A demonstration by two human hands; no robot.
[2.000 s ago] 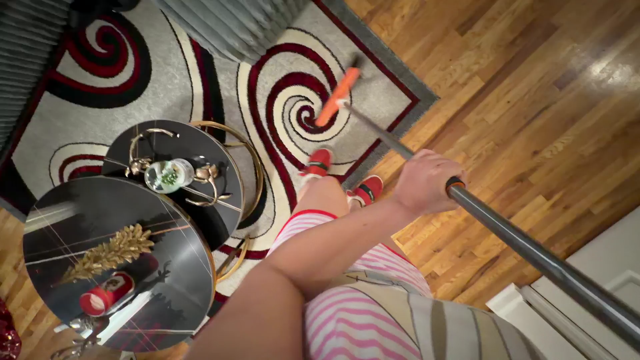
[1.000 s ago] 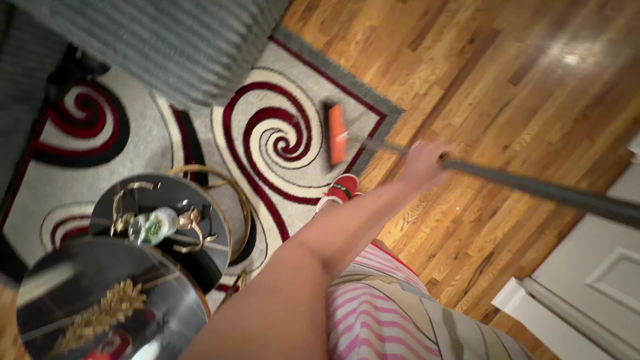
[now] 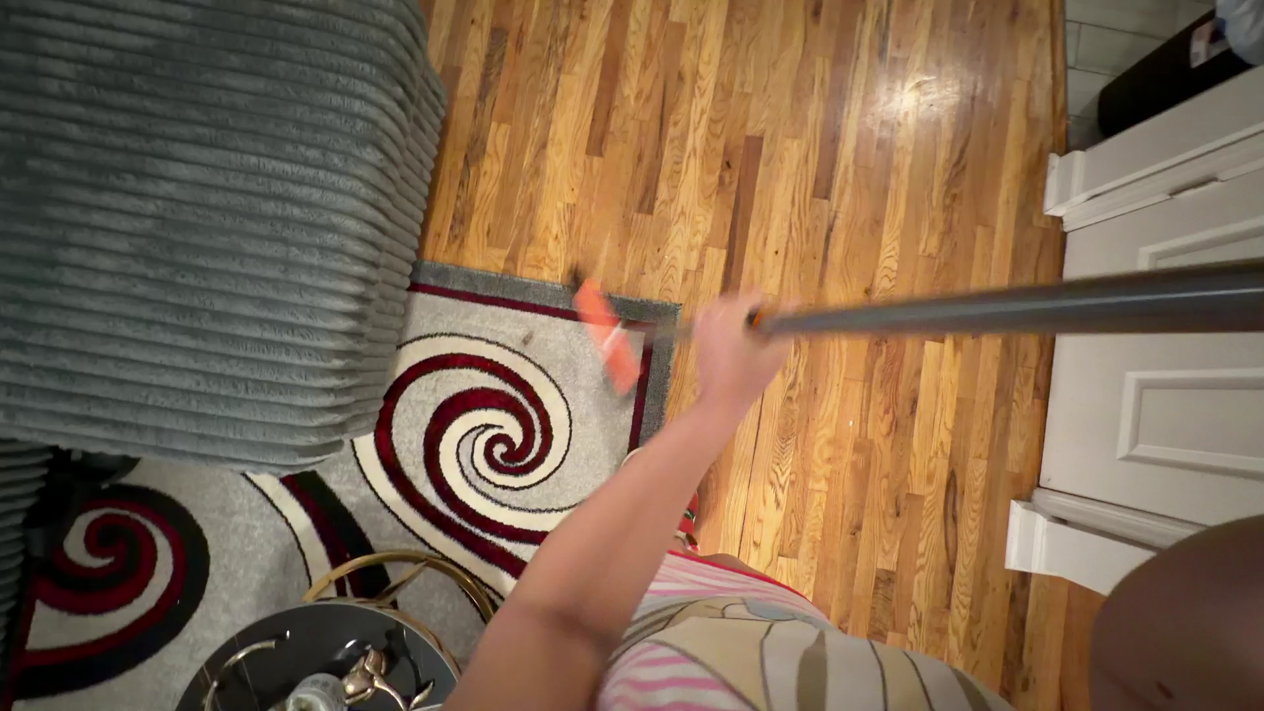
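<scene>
My left hand (image 3: 736, 346) is closed around the dark pole (image 3: 987, 304) of a broom, near an orange ring on it. The pole runs off past the right edge of the view. At its far end the orange broom head (image 3: 607, 336), blurred, lies over the corner of the patterned rug (image 3: 602, 444), with dark bristles on its far side. A small dark bit (image 3: 526, 338) lies on the rug left of the broom head. Of the right side only part of an arm or shoulder (image 3: 1175, 612) shows at the lower right; my right hand is out of view.
A grey ribbed sofa or bed cover (image 3: 197, 227) fills the upper left. Round black tables with gold frames (image 3: 326, 642) stand at the lower left, holding gold ornaments and a glass. Wood floor (image 3: 839, 425) spreads right of the rug, up to a white panelled door (image 3: 1165, 405) and trim.
The view has shifted a lot, toward the sofa side and the rug's corner. The broom head has moved from the rug's spiral to near its edge. My left hand has kept hold of the pole.
</scene>
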